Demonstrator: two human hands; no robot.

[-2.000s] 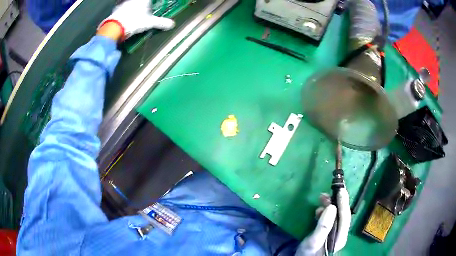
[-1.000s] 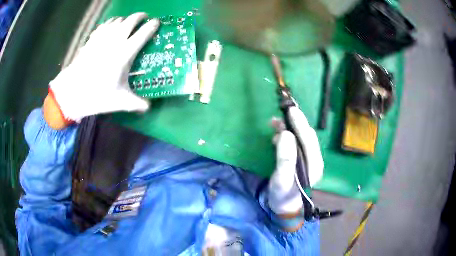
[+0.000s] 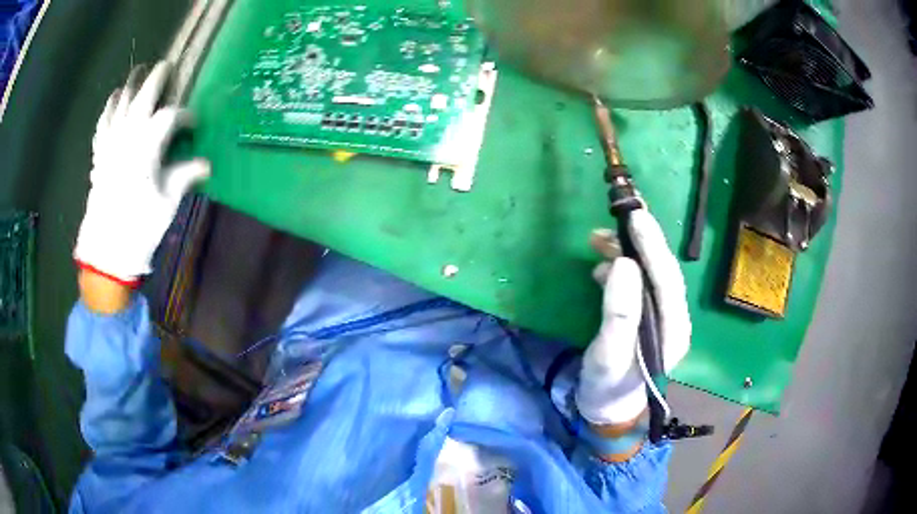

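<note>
A green circuit board with white markings and a row of black parts near its front edge lies on the green mat. A pale notched metal plate sticks out at the board's right edge. My left hand, in a white glove, is off the board to its left, fingers apart and empty. My right hand, also gloved, holds the soldering iron by its black handle, right of the board, tip pointing away from me near the hood's rim.
The translucent brownish fume hood hangs over the far side. A black strip, yellow sponge, dark iron stand and black fan-like box are at right. A bit of yellow lump shows at the board's front edge.
The board has come from the left onto the mat beside the plate, over the yellow lump. My left hand has let go of it and moved left. My right hand still holds the iron.
</note>
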